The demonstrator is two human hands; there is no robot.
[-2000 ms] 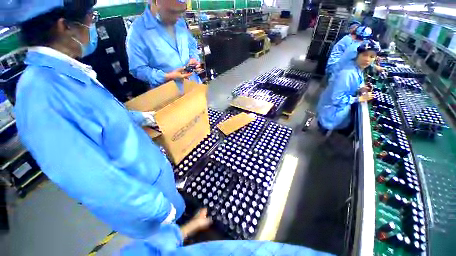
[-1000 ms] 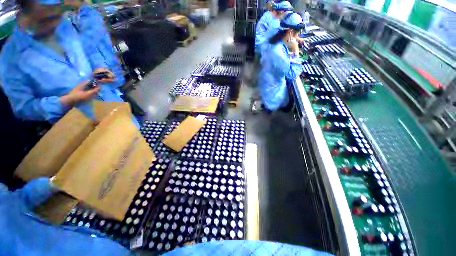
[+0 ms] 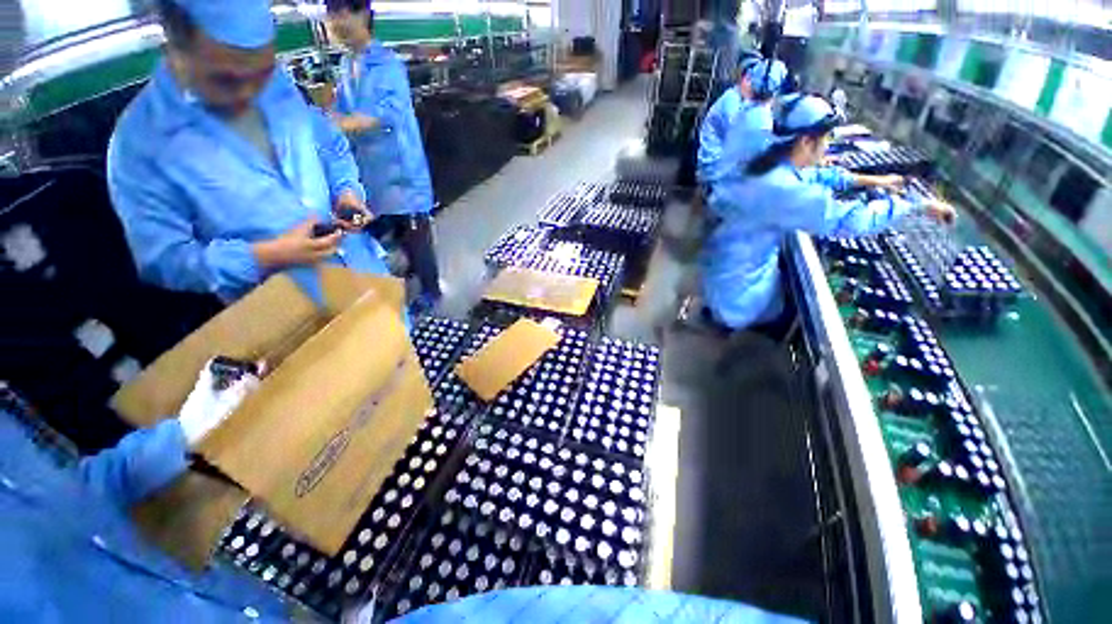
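Neither of my hands is in the picture. Only a strip of blue fabric (image 3: 598,606) shows at the bottom edge. Nearest in front lie trays of black capacitors with silver-white tops (image 3: 549,488), set side by side. An open brown carton (image 3: 366,439) stands tilted on the trays at the left. A white-gloved hand (image 3: 217,400) of another person is at the carton's left side and holds small black things. A flat cardboard sheet (image 3: 510,360) lies on the trays behind.
A person in blue (image 3: 232,183) stands behind the carton, holding small dark things. More trays and a second cardboard sheet (image 3: 543,291) lie beyond. At right, a metal rail (image 3: 868,475) runs beside green boards (image 3: 939,563). A worker (image 3: 750,244) reaches over the line.
The view has swung right, then partly back left. The gloved hand now shows above the carton's edge with black things in it. The worker at the line has stretched both arms over the trays there.
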